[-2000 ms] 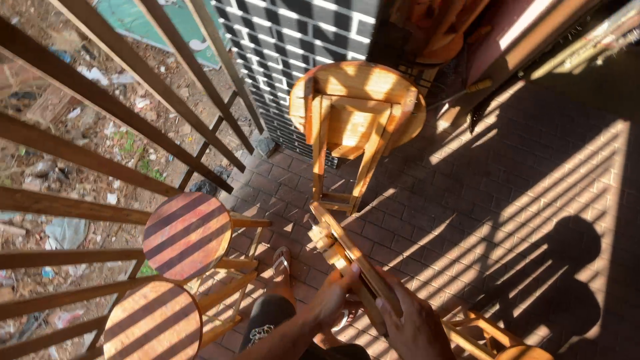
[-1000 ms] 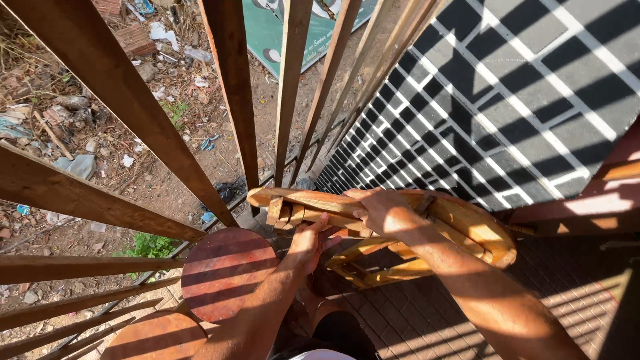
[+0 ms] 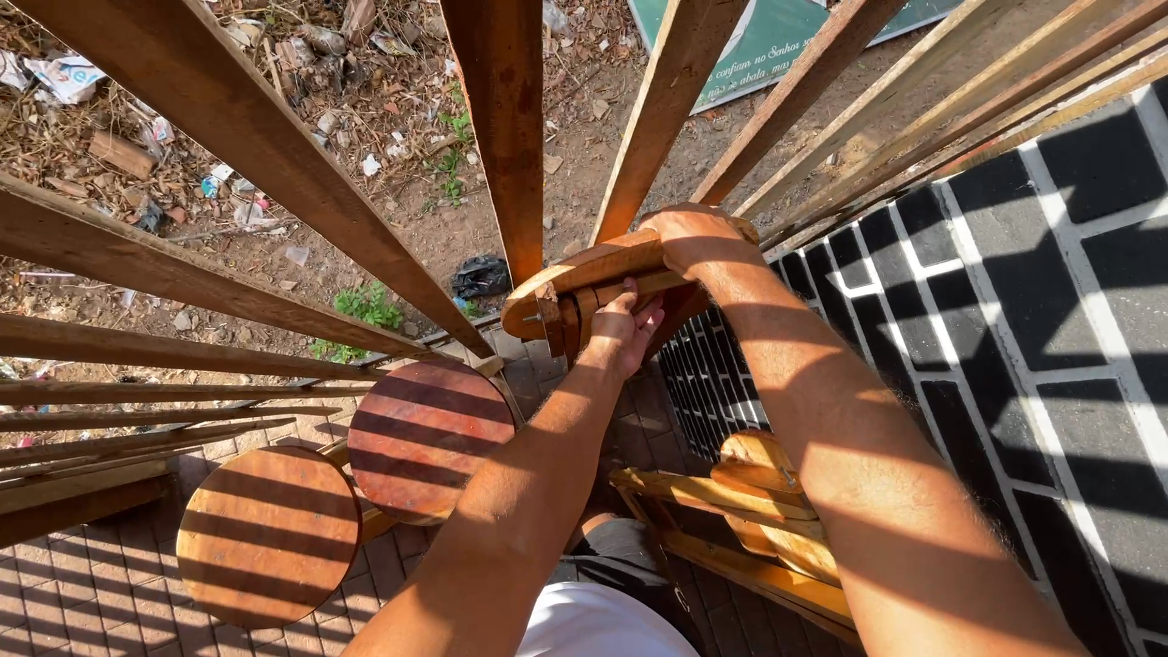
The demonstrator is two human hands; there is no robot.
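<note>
A wooden piece with a curved edge and bolted slats (image 3: pixel 584 269), possibly a folded stool, is held up against the slatted fence. My right hand (image 3: pixel 698 239) grips its top edge toward the far end. Beneath, my left hand (image 3: pixel 625 328) holds the inner slats, thumb on the wood and fingers partly spread. A bolt end shows at the piece's left end. Below my right forearm stands another wooden folding piece (image 3: pixel 757 538), partly covered by the arm. Two round wooden stools, one reddish (image 3: pixel 431 440) and one lighter (image 3: pixel 269 537), stand to the left.
Tall wooden fence slats (image 3: pixel 516 137) fan out in front and to the left. A black brick-patterned wall with white lines (image 3: pixel 995 328) rises on the right. Beyond the fence lie littered ground, a black plastic bag (image 3: pixel 481 276) and a green sign with writing (image 3: pixel 757 55). The floor is brick paving (image 3: pixel 82 584).
Both hands have carried the wooden piece away from the other folding piece and up against the fence slats. The view has turned toward the fence.
</note>
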